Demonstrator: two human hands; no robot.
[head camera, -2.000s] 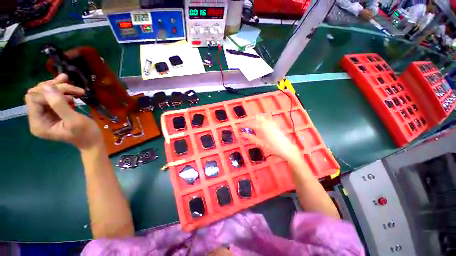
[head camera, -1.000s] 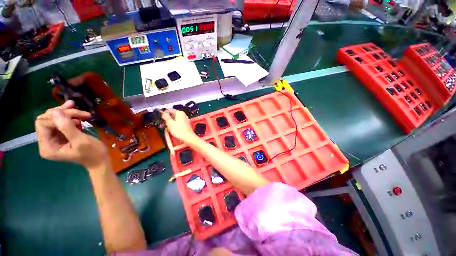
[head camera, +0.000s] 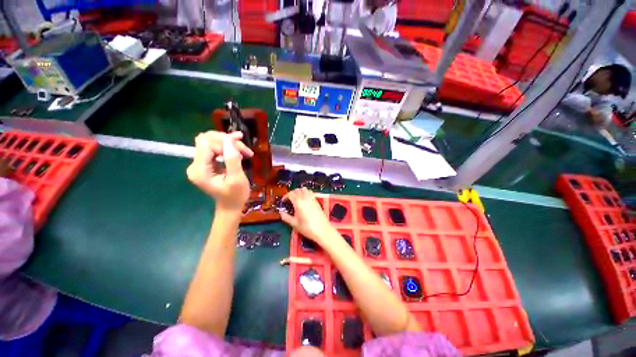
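Observation:
The dark lever fixture (head camera: 237, 122) stands upright on its reddish-brown base (head camera: 261, 216). My left hand (head camera: 222, 167) is curled at the lever; the grip itself is hidden in the fingers. My right hand (head camera: 305, 213) is at the base's right side, with its fingertips on a small dark watch unit (head camera: 284, 205), partly hidden. The red tray (head camera: 457, 314) lies in front of me under my right forearm, with dark units in its left and middle pockets. One unit (head camera: 412, 286) has a lit blue screen, and another (head camera: 404, 248) shows a patterned face.
Several dark units (head camera: 314, 179) line up behind the tray. Loose parts (head camera: 258, 240) lie before the fixture. A thin stick (head camera: 296, 261) touches the tray's left edge. A wire (head camera: 477, 258) loops over the tray. Behind are a blue tester (head camera: 317, 97) and power supply (head camera: 379, 104). A person's sleeve (head camera: 14, 223) is left.
My right hand has moved from over the tray, past the row of units, to the fixture base. My left hand stays at the lever. The view has turned left.

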